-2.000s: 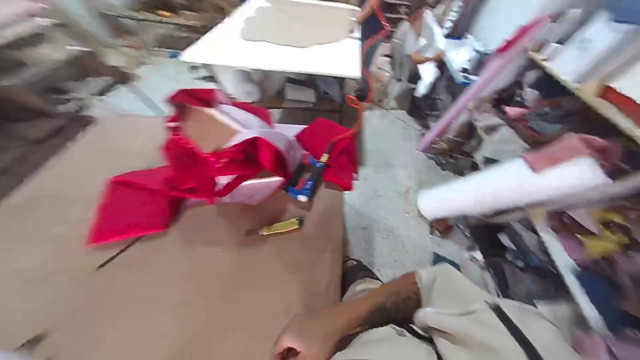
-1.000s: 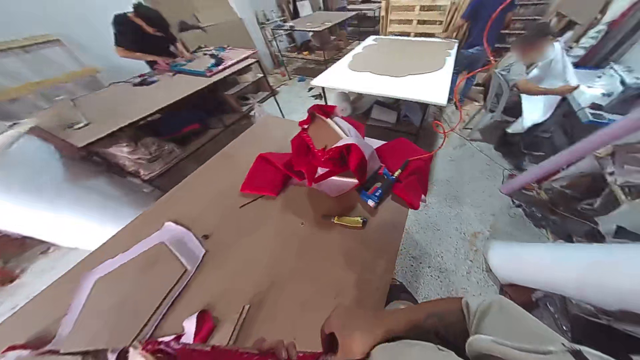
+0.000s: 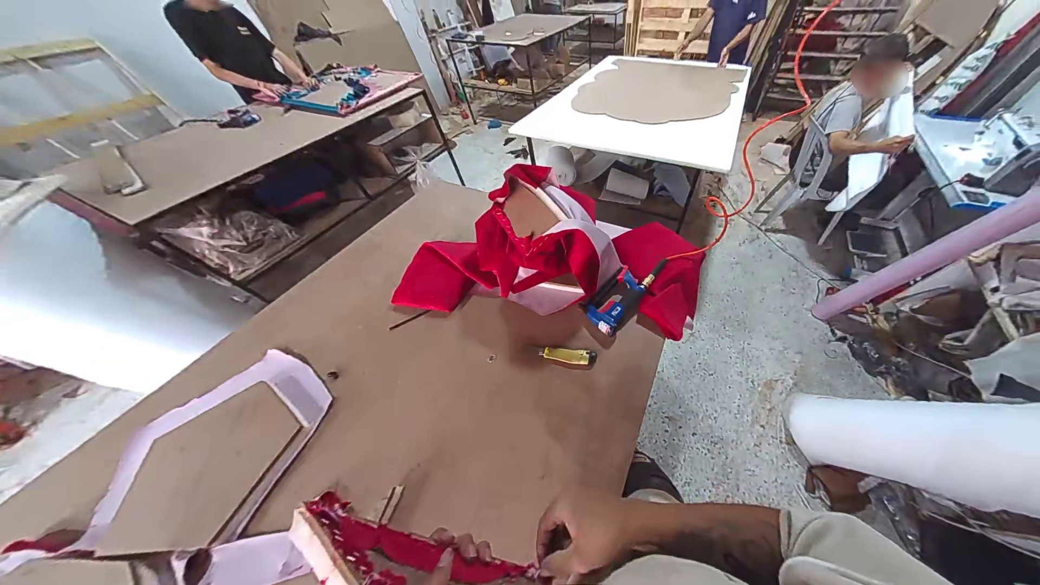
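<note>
At the bottom of the head view, a wooden frame piece covered in red fabric (image 3: pixel 398 543) lies along the near edge of the worktable. My left hand (image 3: pixel 463 548) holds its red edge, with the fingers laid over the fabric. My right hand (image 3: pixel 581 532) pinches the end of that red fabric between thumb and fingers. Farther up the table sits a panel wrapped in red fabric with a pale lining (image 3: pixel 536 236). A blue pneumatic staple gun (image 3: pixel 615 305) rests against it. Nearer to me lies a yellow-handled tool (image 3: pixel 567 356). A pale-edged angular frame (image 3: pixel 280 378) lies at left.
An orange air hose (image 3: pixel 751 154) runs from the staple gun across the floor. A white-topped table (image 3: pixel 536 122) stands ahead with a scalloped board on it. One co-worker is at the left bench (image 3: pixel 179 162), another sits at right. A white roll (image 3: pixel 910 447) lies right of my table.
The view has swung left and steadied. My left hand's fingers now show more clearly on the red fabric beside my right hand. The wrapped panel, staple gun and yellow-handled tool stay where they were on the table.
</note>
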